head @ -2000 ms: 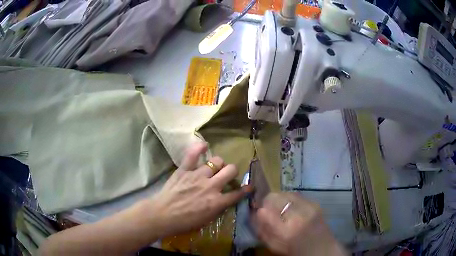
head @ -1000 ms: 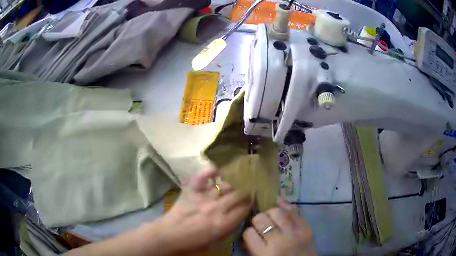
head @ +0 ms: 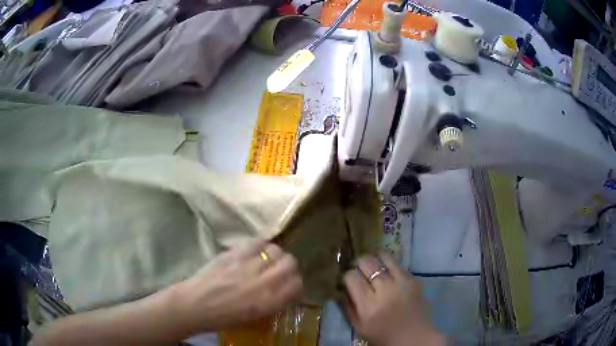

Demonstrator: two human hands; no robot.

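Note:
A large pale khaki-green garment panel (head: 128, 216) lies left of the needle, its right end bunched. A darker olive band (head: 314, 246) runs from under the white sewing machine head (head: 368, 108) towards me. My left hand (head: 246, 284), with a gold ring, pinches the edge where the panel meets the band. My right hand (head: 385, 290), with a silver ring, pinches the band's near right edge. The presser foot and needle are dark and hard to make out beneath the head.
A strip bundle (head: 503, 250) lies right of the needle under the arm. An orange-yellow label (head: 275, 132) and the machine lamp (head: 290, 71) are left of the head. Grey-brown pieces (head: 182, 54) are heaped upper left. A control panel (head: 596, 81) is upper right.
My left hand has moved slightly left and now grips the cloth edge. A dark grey strip or tool by my right hand earlier no longer shows. The olive band is lifted and spread more.

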